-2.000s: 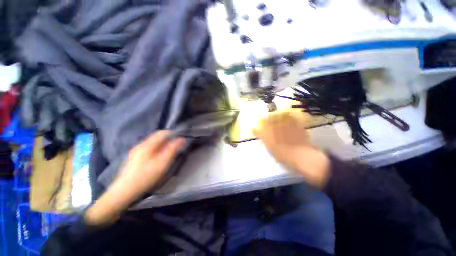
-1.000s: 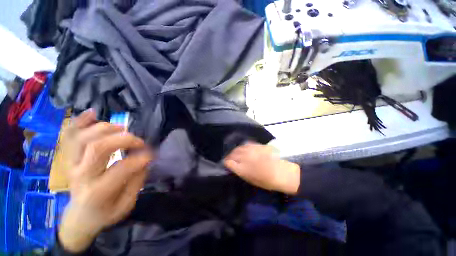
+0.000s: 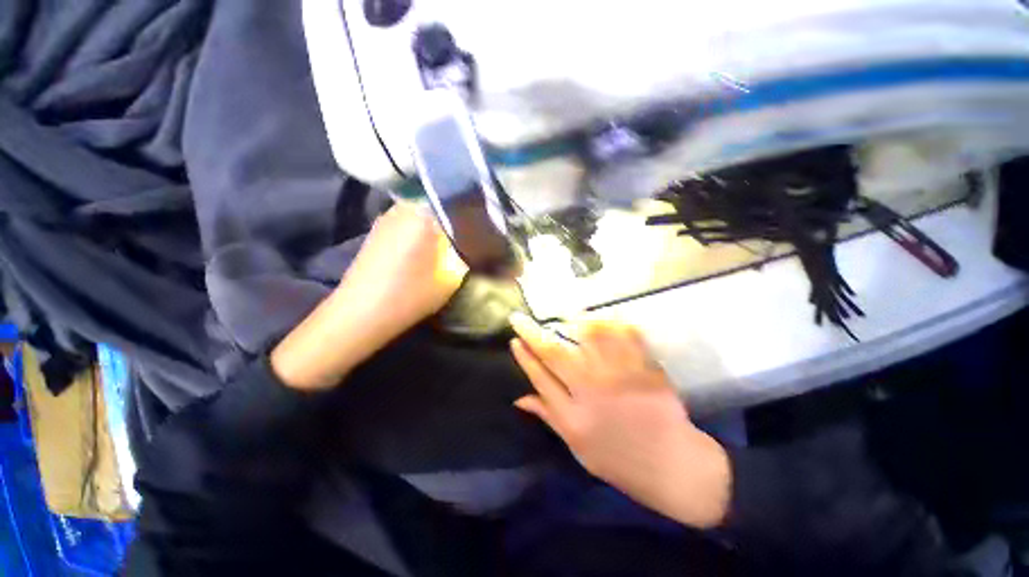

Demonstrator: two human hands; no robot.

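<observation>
The dark grey garment (image 3: 260,271) runs from the heap at left to the front of the white sewing machine (image 3: 542,68) and down over the lap. My left hand (image 3: 389,287) lies on the garment beside the shiny metal loop at the machine's left end; its fingertips are partly hidden. My right hand (image 3: 615,411) is at the garment edge in front of the needle area, fingertips on the brightly lit cloth, thumb and fingers holding it. A thin black strip shows at the right fingertips. The presser foot (image 3: 581,254) is blurred in the lamp glow.
A bundle of black strips (image 3: 779,209) lies under the machine arm. A slim dark reddish tool (image 3: 914,239) lies right of it. At far left are a tan cardboard piece (image 3: 68,434) and blue baskets (image 3: 28,496). The table's front edge curves across the right side.
Both hands have moved up to the needle area with the garment. The left hand, raised and apart before, is now on the cloth. The machine appears larger and closer.
</observation>
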